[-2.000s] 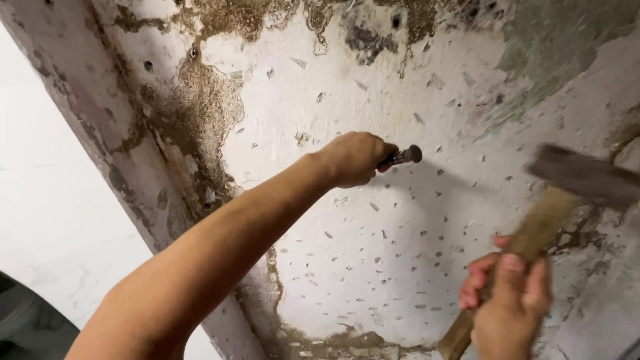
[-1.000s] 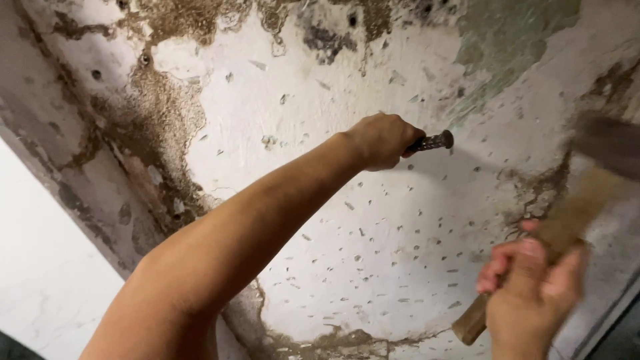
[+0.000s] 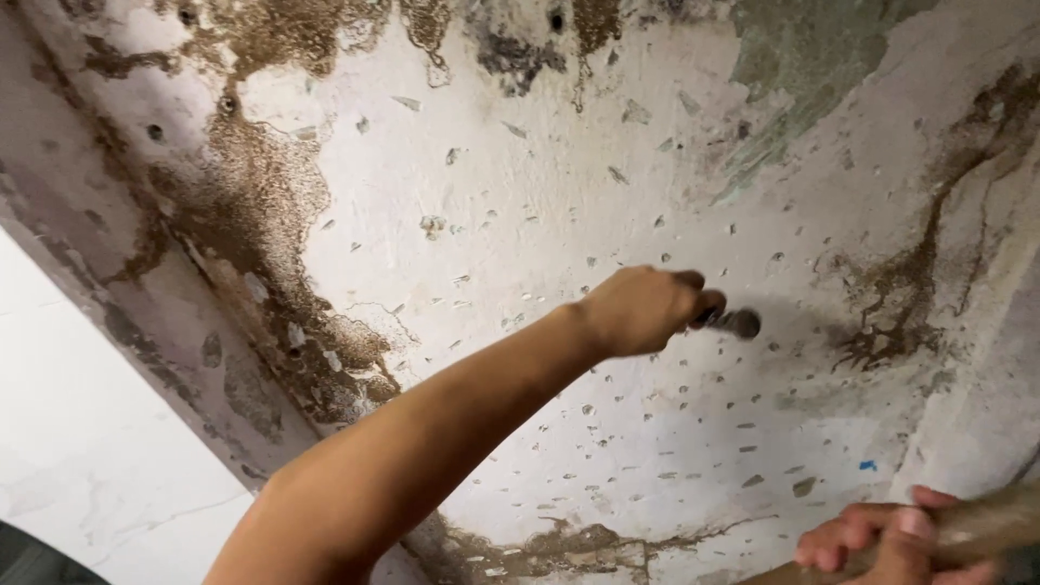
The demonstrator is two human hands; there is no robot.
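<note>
My left hand point(image 3: 650, 313) is closed around a dark metal chisel point(image 3: 738, 322), whose round struck end sticks out to the right of my fist. The chisel's tip is hidden behind the hand. Behind it spreads a pale plastered surface point(image 3: 487, 179) pitted with many small chip marks. At the lower right, my right hand point(image 3: 894, 536) grips the wooden handle of a hammer point(image 3: 987, 520). The hammer's head is out of view or too blurred to make out.
Brown, flaking patches point(image 3: 252, 219) run along the left side and top of the surface. A greenish bare area point(image 3: 812, 65) lies at the upper right. A ledge or beam point(image 3: 122, 301) crosses the left, beside white marbled panelling point(image 3: 97, 455). A small blue mark point(image 3: 868, 465) shows lower right.
The hammer in my right hand has swung down and right from the chisel's side, its head no longer visible. My left hand still holds the chisel. The view has shifted somewhat.
</note>
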